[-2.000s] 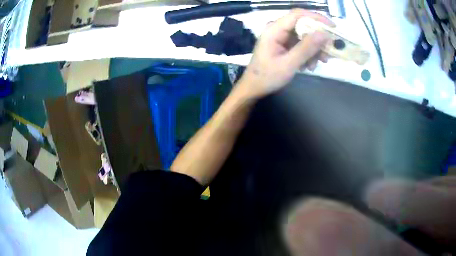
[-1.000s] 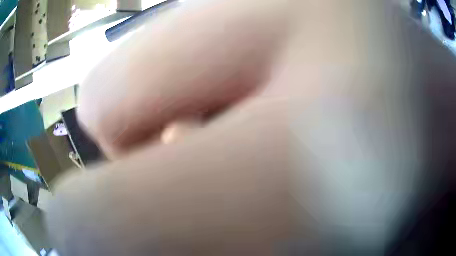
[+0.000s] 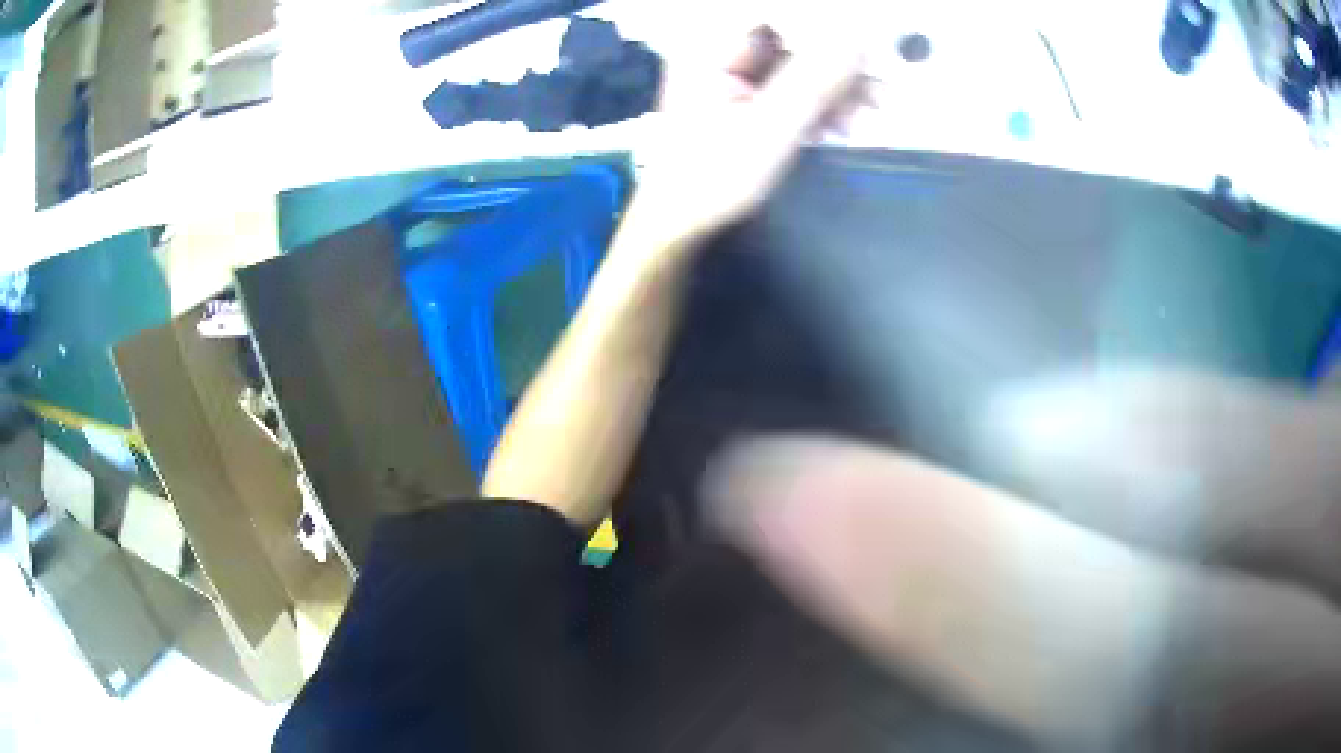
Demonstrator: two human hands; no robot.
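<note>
My left hand [image 3: 750, 125] is over the front edge of the white top, washed out by glare. Its fingers are curled on a pale elongated housing, whose outline is nearly lost in the glare; its dark round hole [image 3: 913, 47] shows to the right of the fingers. My right hand [image 3: 941, 574] is a large blur close to the camera at the lower right; its fingers point left, and whether it holds anything cannot be told. A clump of black pads [image 3: 581, 81] lies left of my left hand, and the hammer's black grip [image 3: 493, 27] lies behind it.
Cardboard trays [image 3: 125, 155] stand at the back left. Dark housings [image 3: 1302, 59] lie at the far right. A teal dot [image 3: 1021, 125] and a thin dark prong [image 3: 1059, 74] are on the white top. Below are a blue stool [image 3: 463, 294] and an open carton [image 3: 346, 383].
A hand, blurred and very close, covered most of the view a second ago. Now my right hand is back at the lower right, and my left hand and the bench show again.
</note>
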